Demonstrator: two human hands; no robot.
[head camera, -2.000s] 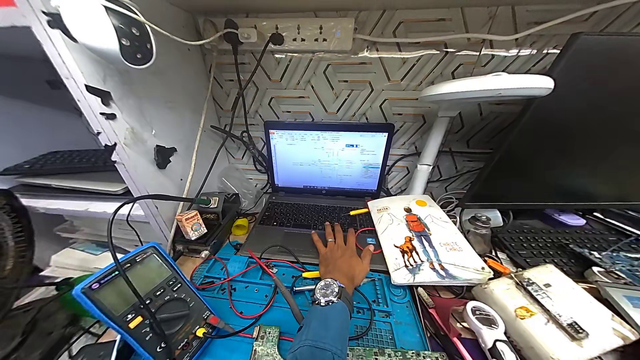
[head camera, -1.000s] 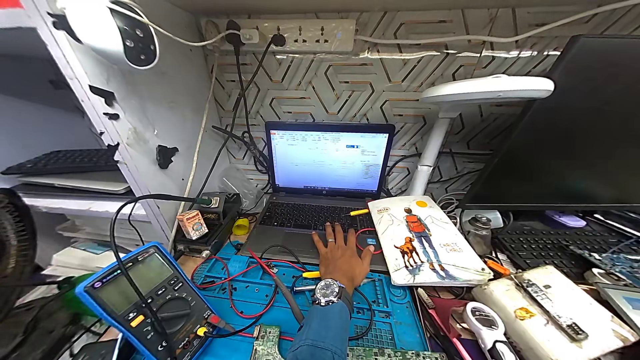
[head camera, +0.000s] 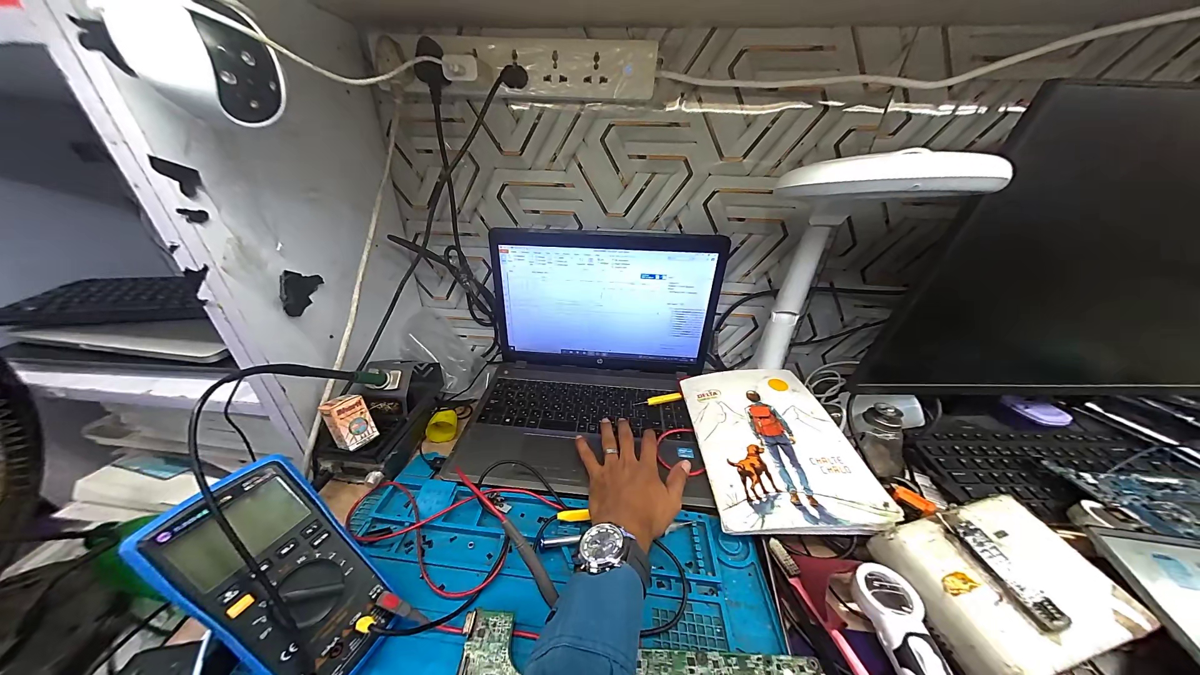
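Observation:
My left hand (head camera: 630, 487) lies palm down with fingers spread on the palm rest and touchpad area of an open HP laptop (head camera: 562, 459), holding nothing. Its fingertips reach the lower edge of the keyboard (head camera: 553, 405). The lit screen (head camera: 605, 305) shows a document window with faint lines. My right hand is out of view. Below the laptop is a blue repair mat (head camera: 741, 600), with green circuit boards (head camera: 489, 642) at its near edge. Red and black test leads (head camera: 530, 562) cross the mat. A blue-edged multimeter (head camera: 267, 553) stands tilted at left, its display blank.
An illustrated notebook (head camera: 787, 450) overlaps the laptop's right side. Behind it rises a white lamp (head camera: 797, 281). A dark monitor (head camera: 1059, 253), keyboard (head camera: 994, 459) and white magnifier-like tool (head camera: 895, 609) are at right. A yellow-handled tool (head camera: 664, 398) lies across the keyboard's right end.
The content on the laptop screen has changed, with fewer lines showing than in the earliest frame. My left hand stays in about the same place.

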